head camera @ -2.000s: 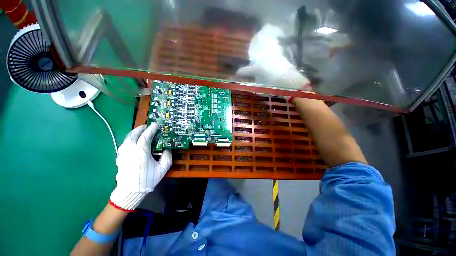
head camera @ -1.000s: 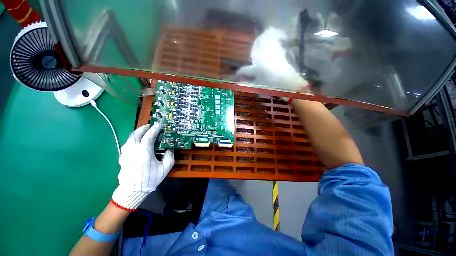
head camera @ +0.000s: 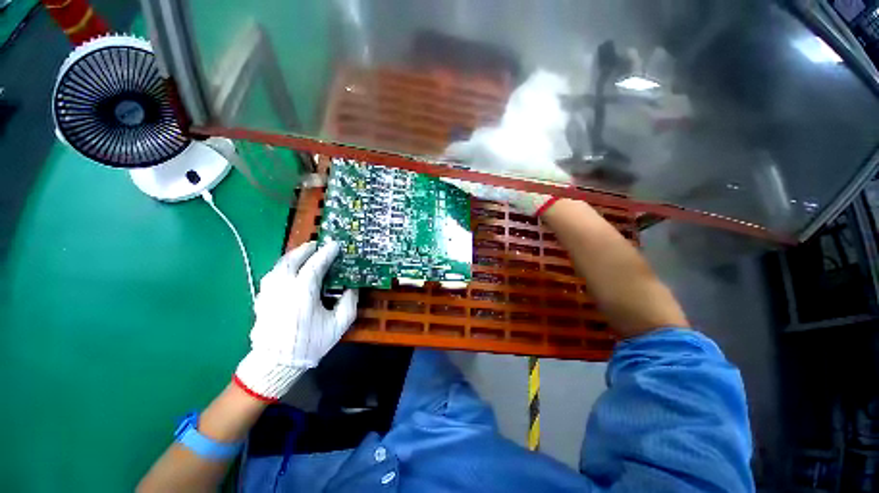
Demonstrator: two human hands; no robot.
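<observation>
A green circuit board (head camera: 400, 226) lies on the orange-brown slotted grate (head camera: 434, 323). My left hand (head camera: 301, 313), in a white glove with a red cuff edge, grips the board's near left corner, fingers on top and thumb at the near edge. My right hand (head camera: 511, 197), also gloved, is at the hood's lower edge beside the board's far right corner. It is mostly behind the hood edge and blurred through the panel. Whether it holds anything is hidden.
The clear hood (head camera: 463, 87) with its reddish-brown lower edge spans the far side of the grate and shows reflections. A white desk fan (head camera: 125, 114) with a cable stands on the green mat (head camera: 125, 318) at left. Yellow-black floor tape (head camera: 534, 404) shows below the grate.
My right hand has moved left to the board's far right corner. The view has shifted, so the board, fan and hood sit further right in it. My left hand keeps its hold.
</observation>
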